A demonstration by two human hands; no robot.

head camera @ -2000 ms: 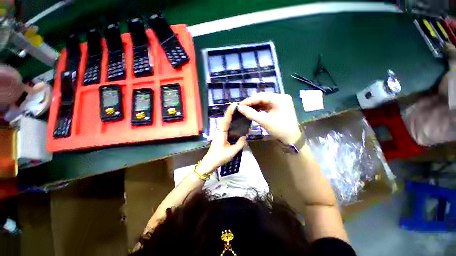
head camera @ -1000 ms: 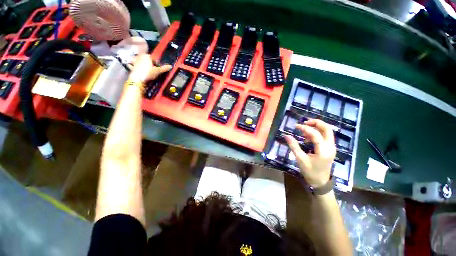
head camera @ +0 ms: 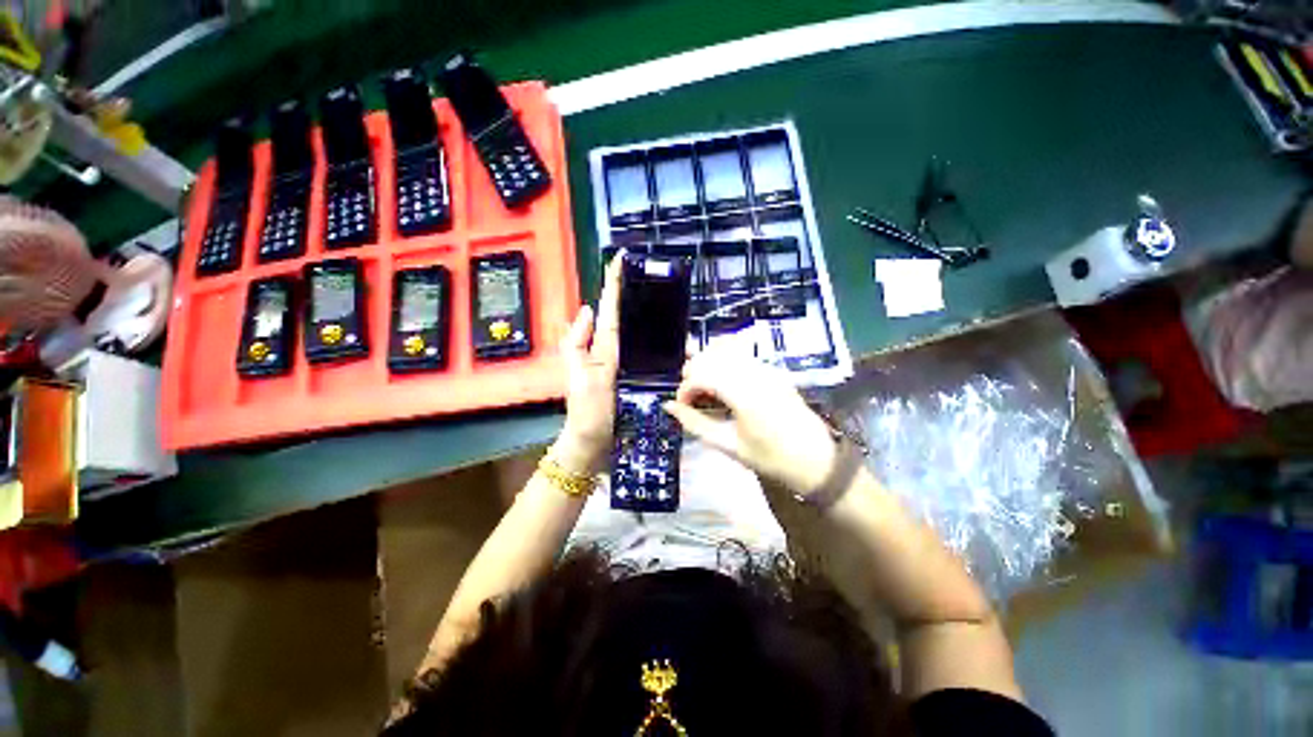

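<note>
My left hand (head camera: pixel 588 386) holds an open black flip phone (head camera: pixel 651 338) above the lap, gripping its left side. The dark screen half is up and the keypad half is down. My right hand (head camera: pixel 760 429) is at the phone's right side near the hinge, thumb and fingers close together. A small dark patch shows by its fingertips; I cannot tell if it is a held part. The red foam phone tray (head camera: pixel 382 395) holds a back row of open phones and a front row of closed phones. The pale blister tray (head camera: pixel 824 310) lies right of it, partly behind my right hand.
Black tweezers (head camera: pixel 896 231), an angular black item (head camera: pixel 950 228) and a white square (head camera: pixel 910 287) lie on the right. A white device (head camera: pixel 1094 267) sits at the bench edge. Clear plastic waste (head camera: pixel 979 468) is below. A pink fan (head camera: pixel 41 274) and boxes stand left.
My left hand has moved from the tray's left end to above the lap and now holds an open phone. The tray's front-left pocket is bare. My right hand has moved from the blister tray to the phone.
</note>
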